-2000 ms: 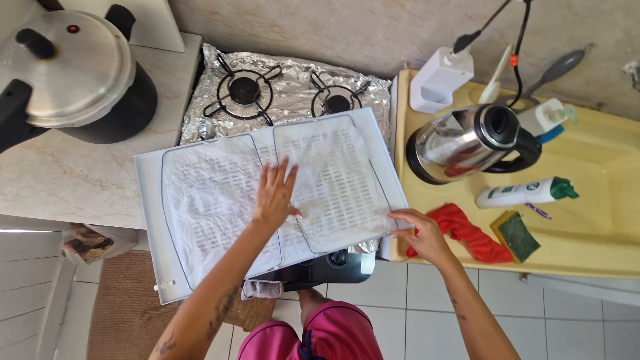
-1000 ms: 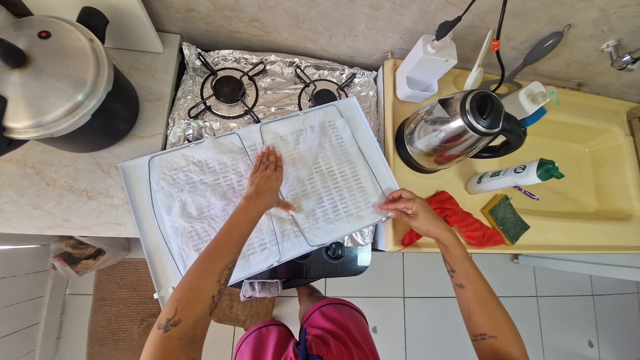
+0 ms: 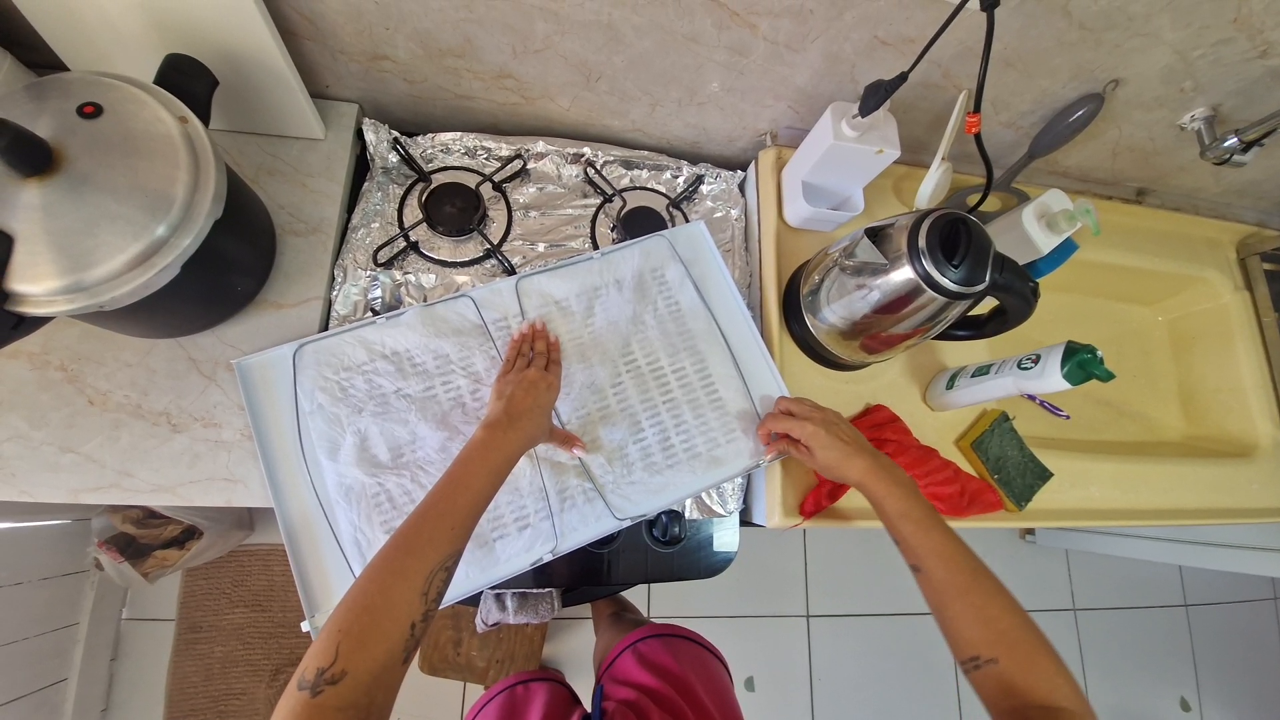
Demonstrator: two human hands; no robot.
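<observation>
A white range hood panel or similar slotted cover [image 3: 268,400] lies tilted across the front of the foil-covered gas stove [image 3: 545,165]. Thin white filter cloth [image 3: 400,400] lies over its slots, under two thin wire frames [image 3: 520,300]. My left hand [image 3: 528,395] rests flat on the cloth near the middle, fingers spread, holding nothing. At the panel's right edge, my right hand [image 3: 815,435] pinches the wire frame's corner or the rim; the fingertips partly hide which.
A pressure cooker [image 3: 110,200] stands on the left counter. On the yellow sink [image 3: 1150,420] are an electric kettle [image 3: 900,285], white dispenser [image 3: 838,165], cleaner bottle [image 3: 1020,375], red cloth [image 3: 910,465] and sponge [image 3: 1005,460]. Stove knobs [image 3: 665,528] show below the panel.
</observation>
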